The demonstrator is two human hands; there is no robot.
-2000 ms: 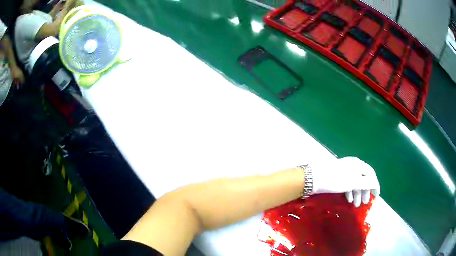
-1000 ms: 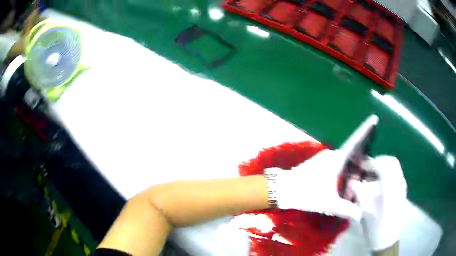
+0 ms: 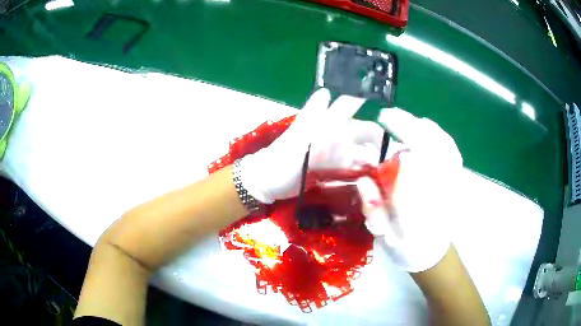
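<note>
My gloved left hand (image 3: 302, 146) holds a black phone middle frame (image 3: 354, 71) by its side. The frame's solid camera end points away from me and its lower end is over the red heap. My gloved right hand (image 3: 414, 184) is at the frame's right side, with a piece of red release film (image 3: 388, 173) between its fingers. The film is blurred; I cannot tell whether it still touches the frame. A glossy heap of red film pieces (image 3: 306, 270) lies below the hands, partly hidden by them.
The heap lies on a white cloth (image 3: 159, 127). Beyond it, the green conveyor belt (image 3: 242, 44) bears another black frame (image 3: 120, 30) at far left. A red tray (image 3: 385, 13) is at the top edge. A green fan (image 3: 13, 105) is cut off at left.
The view has swung right, so fan, tray and loose frame sit further left. The held frame, edge-on a second ago, now shows its flat face, and red film shows in my right fingers.
</note>
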